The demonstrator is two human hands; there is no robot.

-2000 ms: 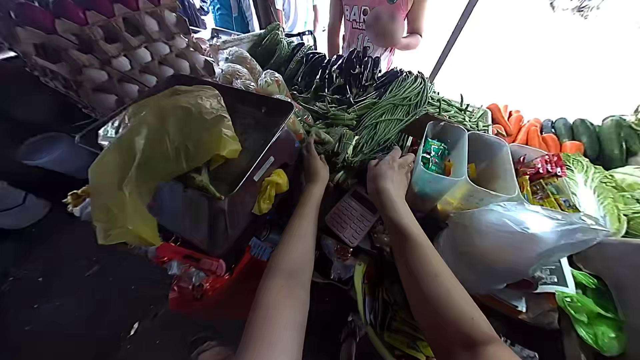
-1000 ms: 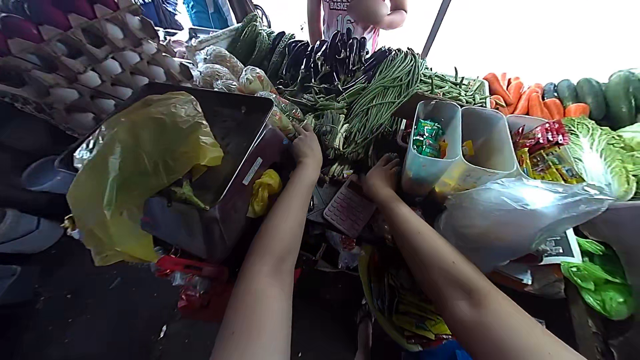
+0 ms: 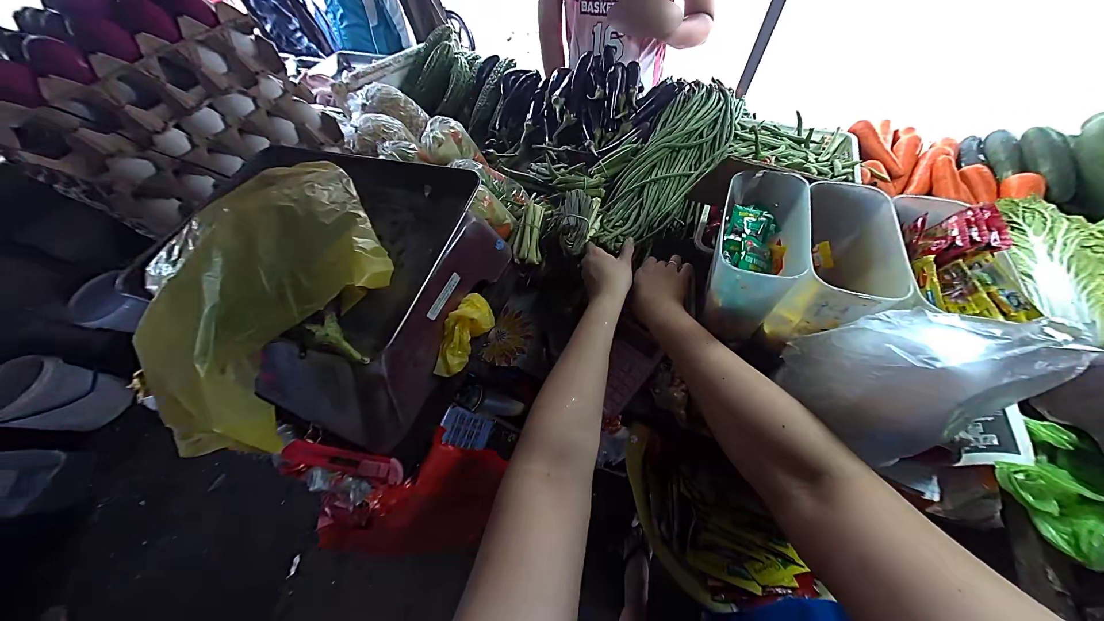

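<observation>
My left hand (image 3: 608, 271) reaches to the near ends of a pile of long green beans (image 3: 677, 168), beside small tied bundles of green stalks (image 3: 530, 231). Close to its right is my right hand (image 3: 662, 285), fingers bent, just left of a clear plastic bin with green sachets (image 3: 750, 237). What the fingers of either hand touch is too dark and hidden to tell. Below my wrists lies a calculator (image 3: 630, 371), partly covered by my forearms. Purple eggplants (image 3: 595, 95) are heaped behind the beans.
At left stand egg trays (image 3: 185, 129) and a dark metal tray (image 3: 410, 194) with a yellow plastic bag (image 3: 259, 293). To the right are an empty-looking bin (image 3: 854, 233), a clear plastic bag (image 3: 931, 371), carrots (image 3: 927, 164) and napa cabbage (image 3: 1052, 250). A person (image 3: 604, 34) stands behind the stall.
My left hand has moved right, from beside the metal tray to the ends of the long beans. The two hands are now close together, and my forearms cover more of the calculator.
</observation>
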